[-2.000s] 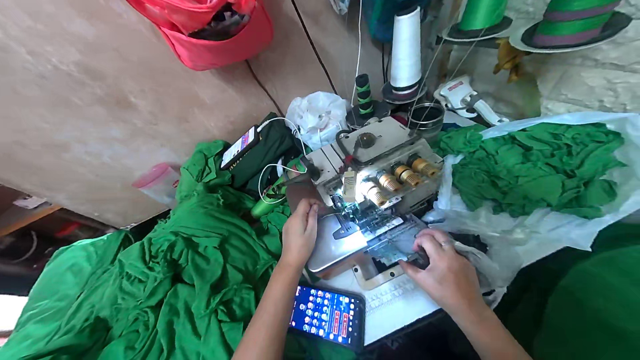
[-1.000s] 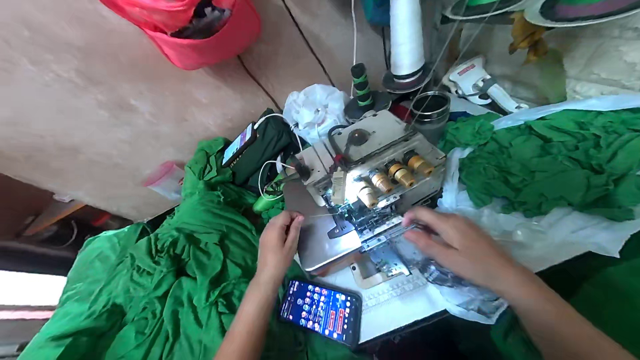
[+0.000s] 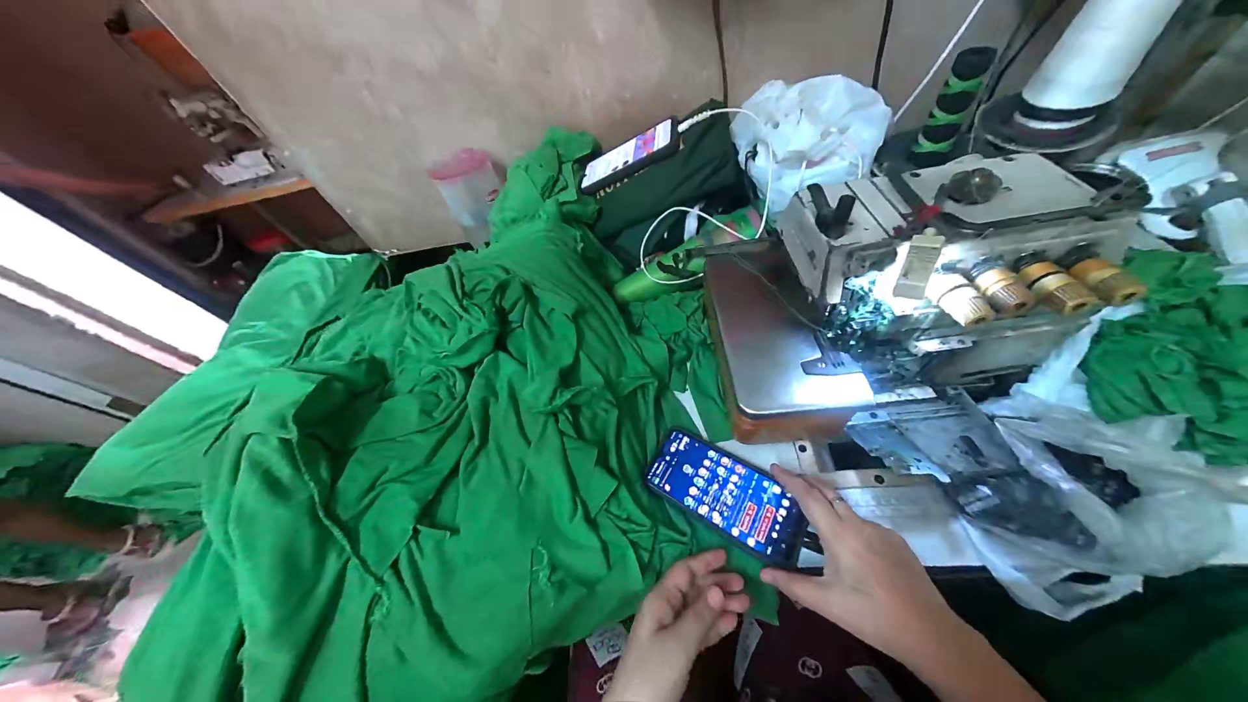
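A smartphone with its screen lit (image 3: 726, 497) lies at the front edge of the machine table, partly on green fabric. My right hand (image 3: 858, 565) grips its right end between thumb and fingers. Just below the phone, my left hand (image 3: 682, 614) has its fingers curled loosely and holds nothing; it is beside the edge of the green fabric (image 3: 468, 468). Behind my hands stands an overlock sewing machine (image 3: 955, 263) with its lamp on and a metal cloth plate (image 3: 780, 341) at its left.
A second phone (image 3: 630, 156) on a white cable rests on dark cloth by the wall. A white plastic bag (image 3: 814, 132), a thread cone (image 3: 1097, 58) and a pink-lidded container (image 3: 466, 185) stand behind. Clear plastic (image 3: 1102, 507) and more green fabric (image 3: 1170, 361) lie right. Another person's arm (image 3: 68, 526) shows far left.
Both hands have left the sewing machine and come down to the phone; my right hand has taken hold of it. The view has swung left.
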